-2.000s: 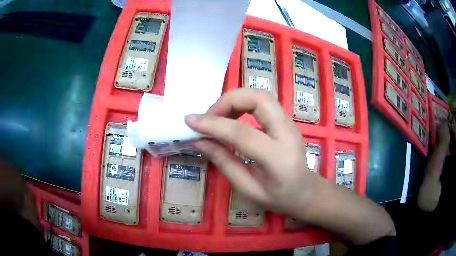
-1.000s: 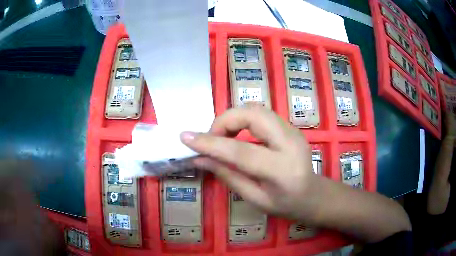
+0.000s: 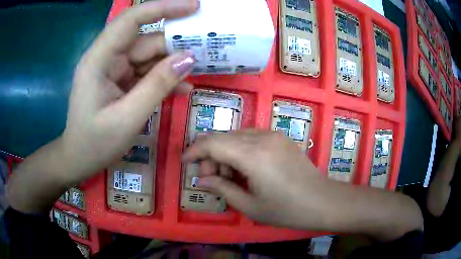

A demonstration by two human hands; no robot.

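Note:
My left hand [image 3: 108, 93], at upper left, holds the curled white label strip [image 3: 222, 38] between thumb and fingers; its printed rows face me. My right hand [image 3: 268, 177] is over the second phone [image 3: 202, 201] of the red foam tray's near row, fingers bent down onto its battery compartment. A small white patch, apparently a label [image 3: 195, 181], shows at its fingertips; whether they grip it is hidden. The foam tray [image 3: 167, 195] holds gold phones in two rows. The near row's leftmost phone [image 3: 130, 202] has a white label near its speaker slots.
Another red tray of phones [image 3: 422, 55] stands at the right, and part of one [image 3: 91, 230] shows at lower left. Another person's forearm [image 3: 445, 174] is at the right edge. White paper [image 3: 374, 5] lies beyond the tray on the dark green bench mat [image 3: 40, 96].
My left hand has come in and holds the strip, now higher up with its printed face showing. My right hand has let the strip go and moved down to the second phone. The tray sits further right in view.

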